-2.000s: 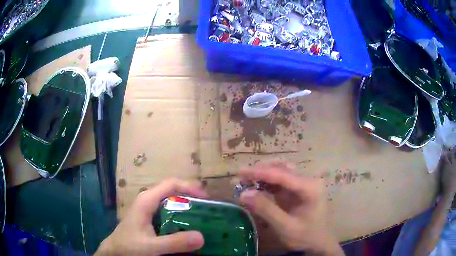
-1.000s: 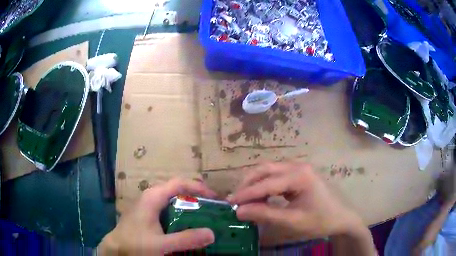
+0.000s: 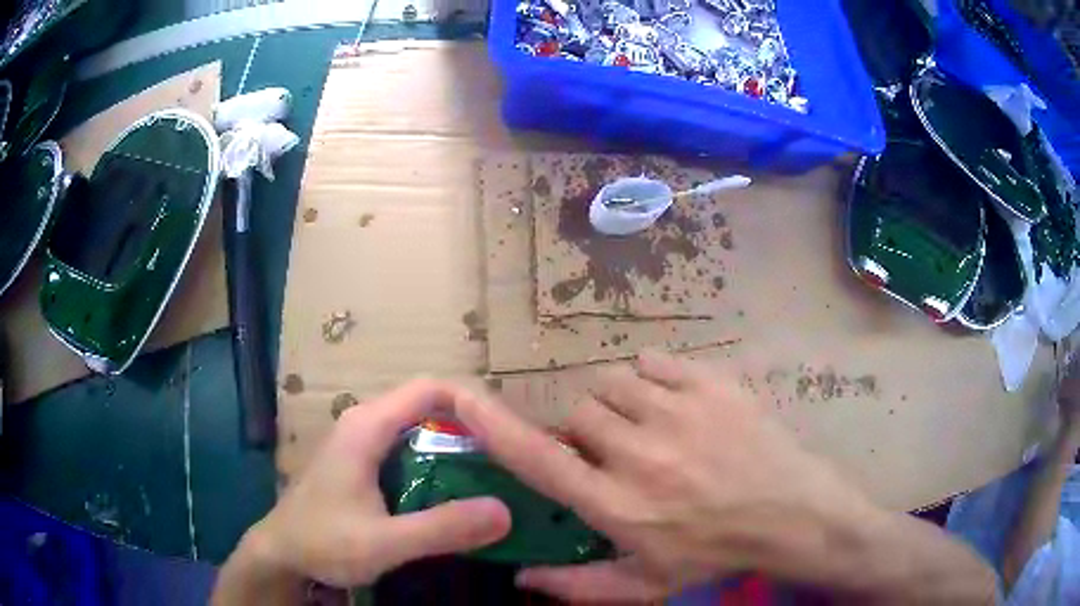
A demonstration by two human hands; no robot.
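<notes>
A glossy green housing (image 3: 474,503) is between my hands at the bottom centre. A trim piece (image 3: 443,439), silver with a red-orange centre, sits at its upper left edge. My left hand (image 3: 367,497) grips the housing's left side, thumb over the front. My right hand (image 3: 675,474) is on the housing's right side, fingers over its upper right edge and thumb below. A bit of red shows at its fingertips; the rest there is hidden by my fingers.
A translucent cup (image 3: 630,206) with a swab lies on stained cardboard (image 3: 397,237). A blue bin (image 3: 699,128) of trim pieces stands behind. A wrapped-head hammer (image 3: 245,308) and a green housing (image 3: 130,243) lie left. Other housings (image 3: 918,231) lie right, near a person's arm (image 3: 1042,485).
My right hand has gone from holding a small silver piece at the housing's upper right edge to lying flat over that side. My left index finger has stretched across the top. The view has shifted slightly.
</notes>
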